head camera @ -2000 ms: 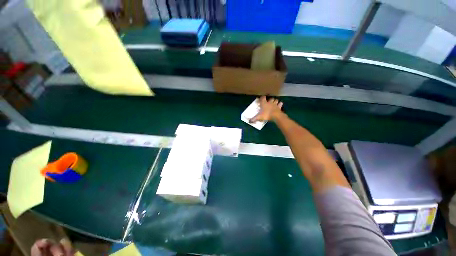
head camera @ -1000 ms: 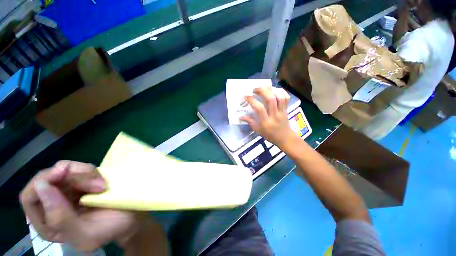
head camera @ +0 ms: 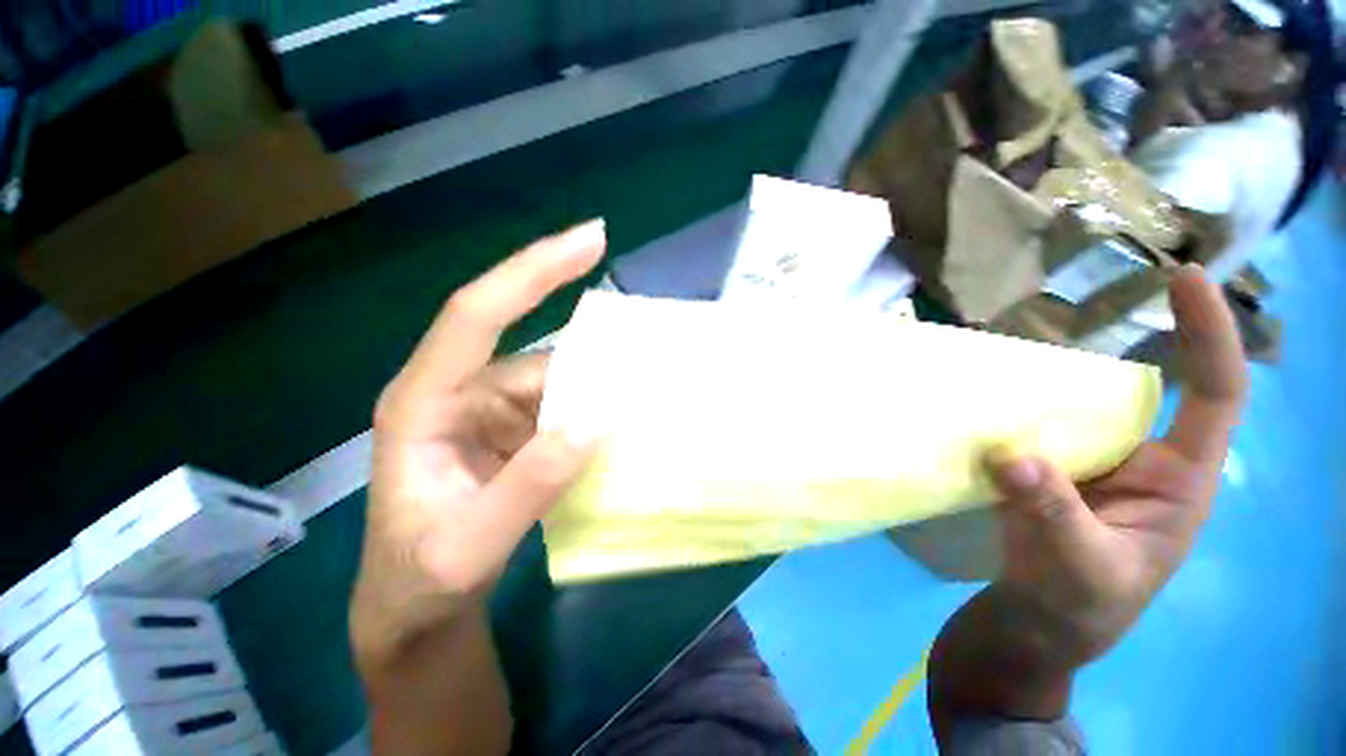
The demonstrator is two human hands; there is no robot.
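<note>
A pale yellow label sheet [head camera: 827,443], glaring white on its upper part, is held curved across the middle of the view. My left hand [head camera: 458,458] grips its left end between thumb and fingers. My right hand [head camera: 1107,510] holds its right end, thumb on the near face and fingers behind. A white retail box [head camera: 809,241] stands behind the sheet on the scale's metal pan [head camera: 682,254]. The sheet hides most of the scale. No separate sticker can be made out at my fingertips.
Several white boxes [head camera: 148,635] are stacked at lower left on the green bench. An open brown carton [head camera: 192,207] is at upper left. A scrap carton with crumpled brown paper [head camera: 1019,207] is beyond the scale. A person [head camera: 1218,170] is at upper right. Blue floor lies at right.
My right hand has let go of the white box, which stays on the scale, and now holds the sheet's right end. My left hand and the sheet have moved right and up.
</note>
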